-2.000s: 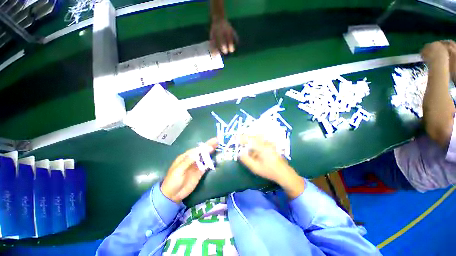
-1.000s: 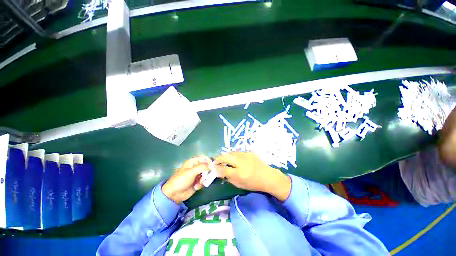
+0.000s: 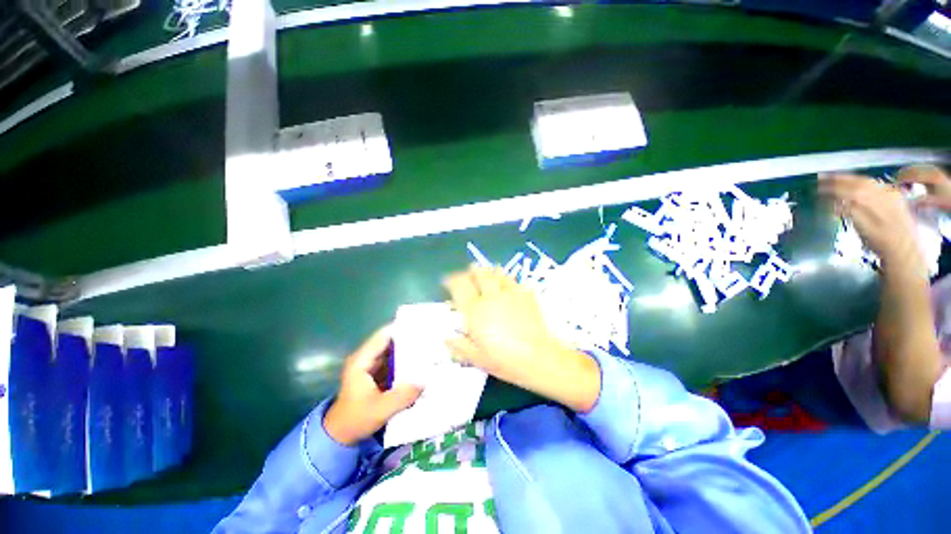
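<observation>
A white carton (image 3: 430,381) is held upright close to my body. My left hand (image 3: 367,390) grips its left side, with the thumb on the front. My right hand (image 3: 511,325) lies on its upper right edge, fingers over the top. Whether a strip is under the right fingers cannot be told. Loose white strips (image 3: 586,297) lie in a heap just right of my right hand, partly hidden by it.
More strips (image 3: 720,238) lie further right, where another person's hands (image 3: 881,214) work. Two cartons (image 3: 336,154) (image 3: 589,127) lie on the belt. A white divider bar (image 3: 250,125) crosses it. Blue cartons (image 3: 104,412) stand in a leaning row at left.
The white carton from beyond my hands is now held against my body. My hands have moved from a small white piece to the carton. The right belt carton has moved left.
</observation>
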